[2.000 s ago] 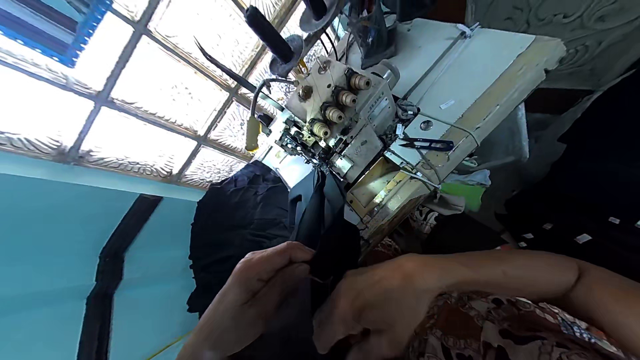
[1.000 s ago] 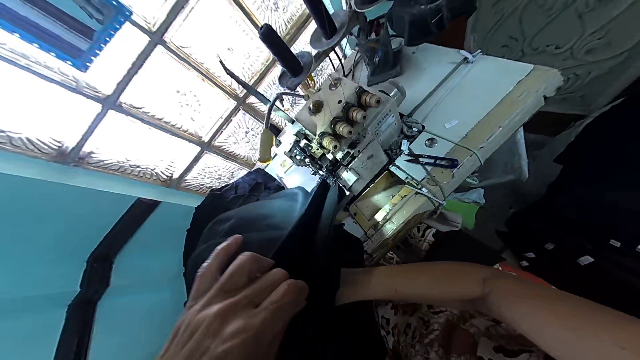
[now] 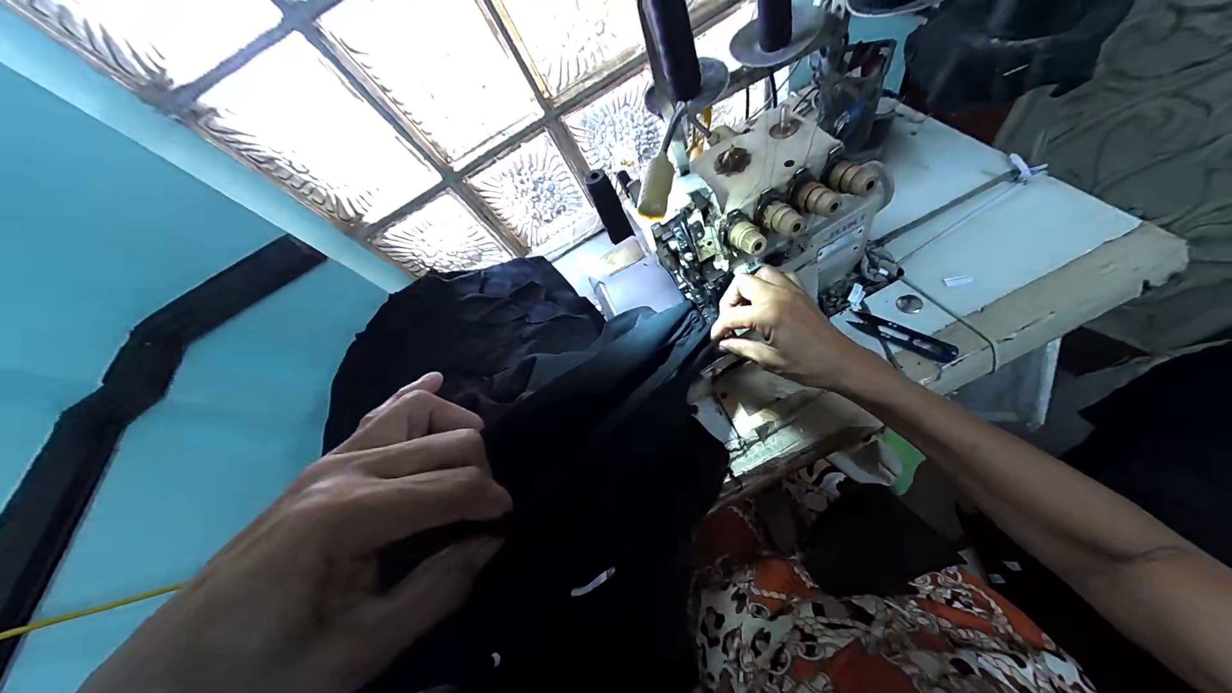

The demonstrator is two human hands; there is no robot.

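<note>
Black fabric (image 3: 597, 414) runs from the needle area of an overlock sewing machine (image 3: 780, 192) down toward my body. My right hand (image 3: 775, 322) is at the machine's presser-foot area, its fingers bent and pinching the fabric's edge there. My left hand (image 3: 385, 520) lies lower left on the same fabric, fingers curled with the cloth between thumb and fingers. The needle and foot are mostly hidden behind my right hand and the cloth. Thread snips (image 3: 905, 337) lie on the machine table, right of my right hand.
The worn white table (image 3: 1020, 250) extends to the right, its edge chipped. Dark thread cones (image 3: 671, 48) stand above the machine. A glass-block window (image 3: 423, 96) is behind, with a blue wall (image 3: 241, 423) at left. More dark cloth (image 3: 1155, 452) lies at far right.
My right hand has come up from the lower fabric to the machine's foot area. My left hand, spread over the cloth one second ago, is now curled on it. The view is nearer the machine.
</note>
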